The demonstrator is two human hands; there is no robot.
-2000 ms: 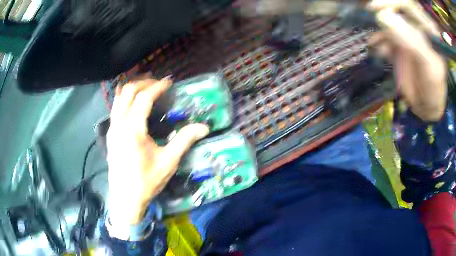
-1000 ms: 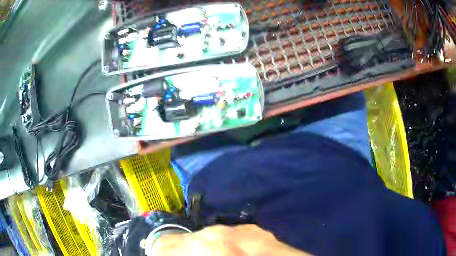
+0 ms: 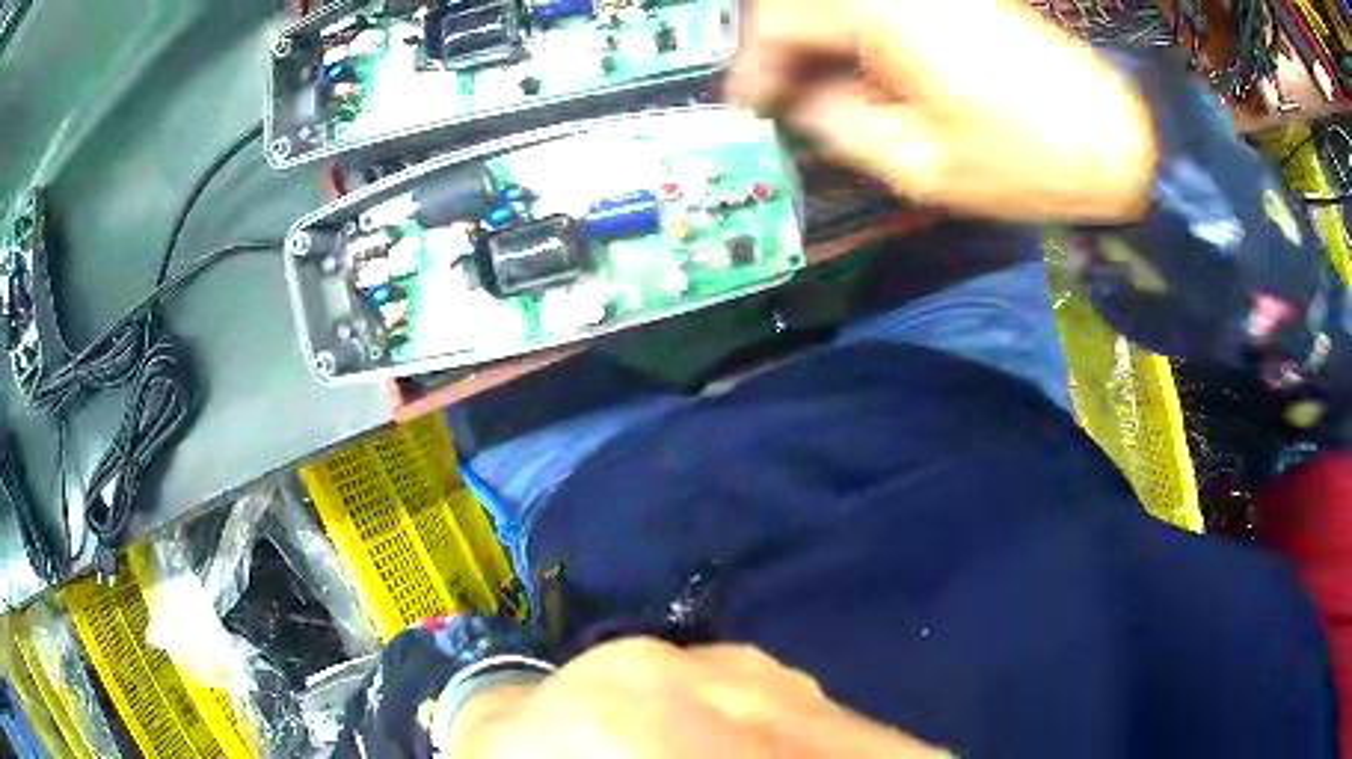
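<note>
Two grey oblong housing halves lie side by side on the mat, one nearer me [image 3: 309, 319] and one behind it [image 3: 282, 111], cut by the top edge. Each holds a green circuit board [image 3: 697, 171] with a blue capacitor and a black block. My right hand [image 3: 949, 111] is blurred over the right ends of the housings; its fingertips are unclear, and I cannot tell if it holds anything. My left hand [image 3: 653, 704] is low at the bottom edge, in front of my body, its fingers cut off or hidden.
Coiled black cords [image 3: 137, 445] and a small narrow unit [image 3: 27, 297] lie on the green surface [image 3: 223, 386] at left. Yellow crates [image 3: 393, 519] with clear plastic stand below the bench edge. Coloured strands [image 3: 1305, 52] are at the upper right.
My right hand has come into view over the housings' right ends. My left hand has left the boards and stays low. The extractor hood is out of view. The housings sit higher in view.
</note>
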